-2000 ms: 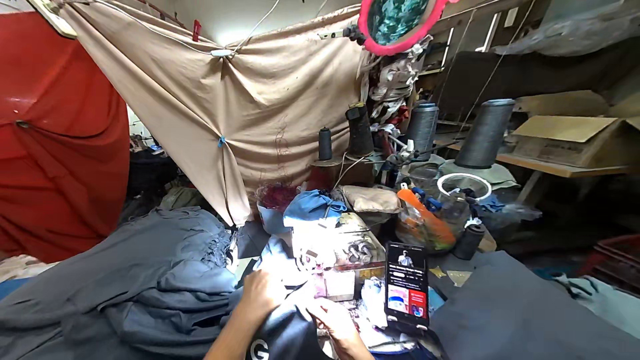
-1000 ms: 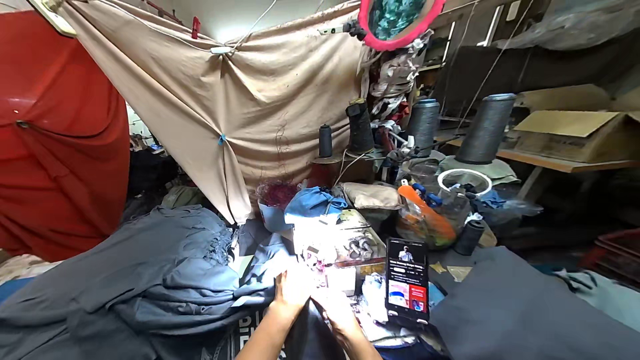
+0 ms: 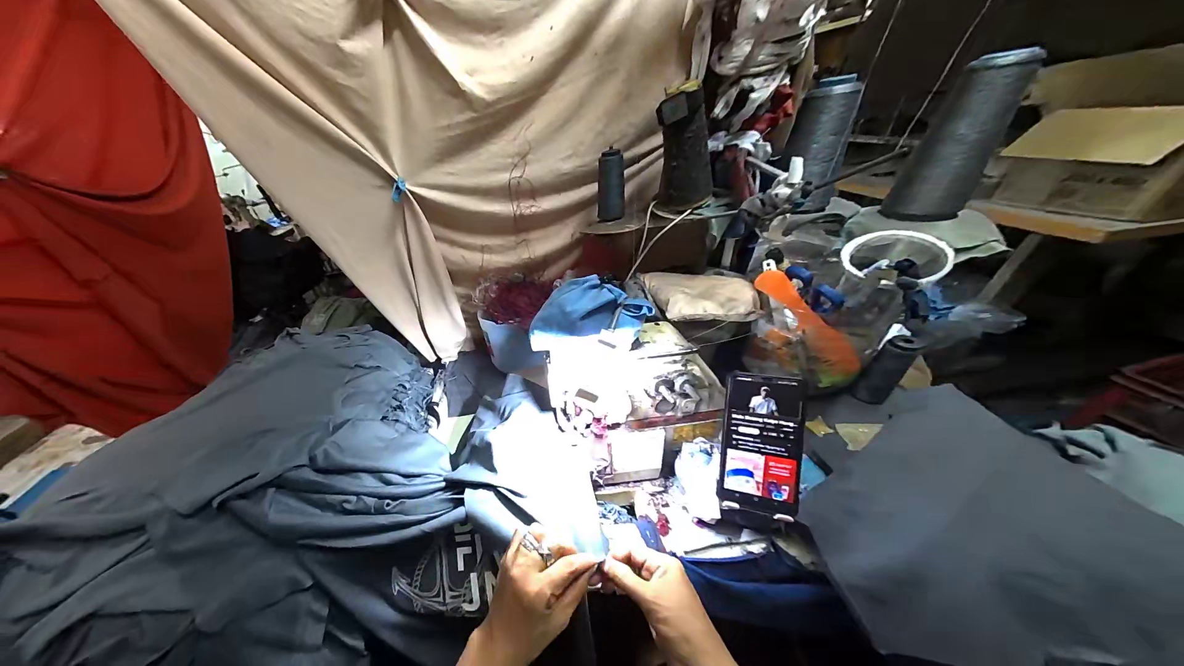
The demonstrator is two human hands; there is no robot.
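Note:
My left hand, with a ring-like metal thing on a finger, pinches the edge of a dark grey fabric piece at the lower middle. Close beside it, almost touching, my right hand pinches the same edge between thumb and fingers. The fabric runs up and left from my fingertips into strong lamp glare. Just beyond the hands is a sewing machine, its needle area washed out by the light. A large heap of grey cloth lies on the left, with a printed anchor and lettering near my left hand.
A smartphone stands upright right of the machine. Grey fabric lies at the right. Behind are thread cones, a small black spool, an orange object in plastic, a blue cloth and a cardboard box. Beige cloth hangs behind.
Both hands have moved back from the bright machine area toward me and now meet at the fabric's edge. The printed part of the cloth now shows left of my left hand.

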